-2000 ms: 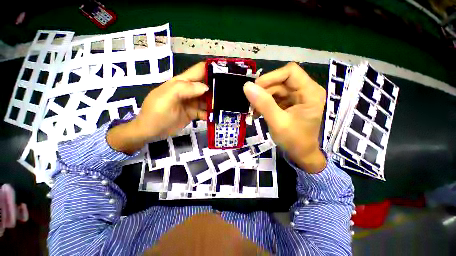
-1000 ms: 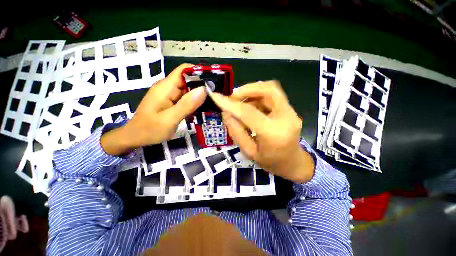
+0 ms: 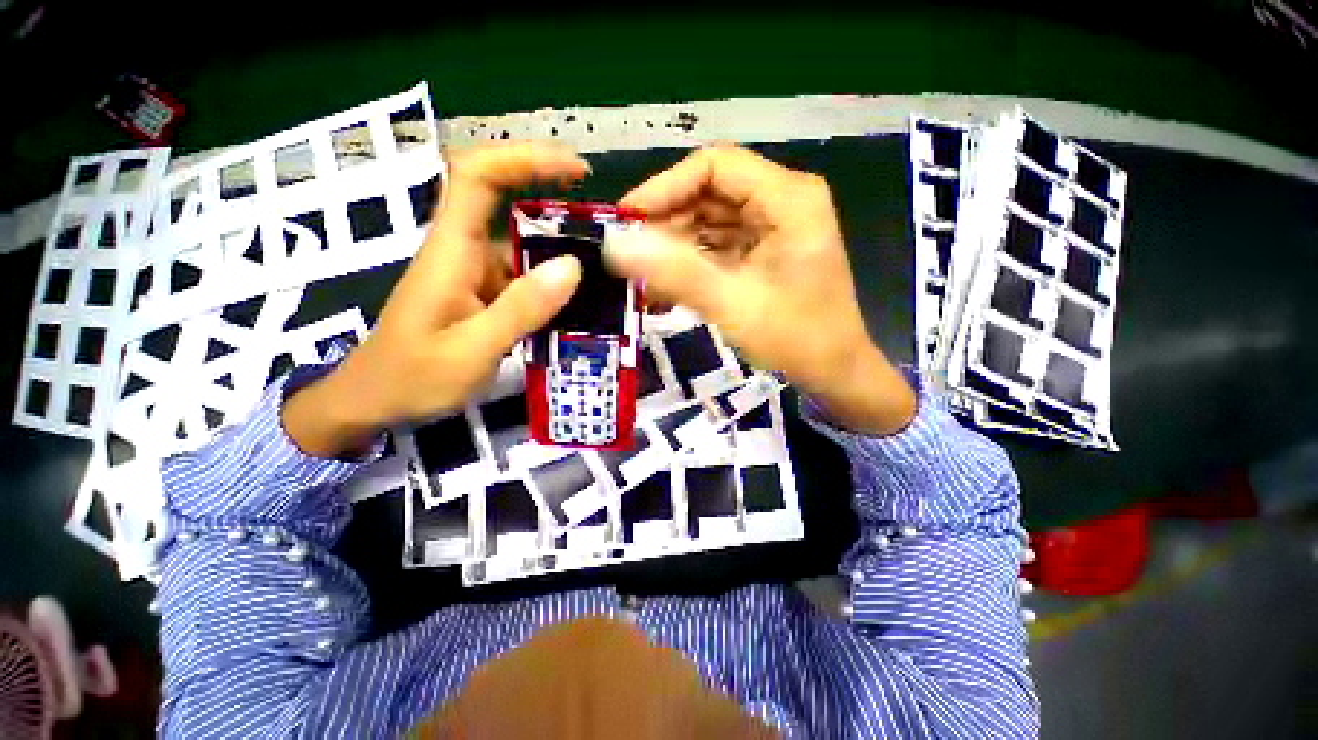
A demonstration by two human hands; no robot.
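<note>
A red phone (image 3: 584, 390) is upright in front of me, its keypad area toward me and its dark display area at the top. My left hand (image 3: 455, 297) holds it at the left edge, with the thumb on the dark display area. My right hand (image 3: 752, 260) is at the phone's upper right edge, thumb blurred over the display; whether it pinches anything cannot be told. Filled film sheets (image 3: 679, 497) with dark squares overlap below the phone.
White spent lattice sheets (image 3: 109, 311) lie in a loose pile at left. A stack of filled sheets (image 3: 1044, 260) is at right. Another red phone (image 3: 142, 107) is on the green belt at upper left. A pink fan (image 3: 51, 665) is at lower left, a red object (image 3: 1091, 555) at lower right.
The phone has moved left in my left hand. The right thumb and fingers have shifted from over the display to its upper right edge. The phone on the belt has moved left.
</note>
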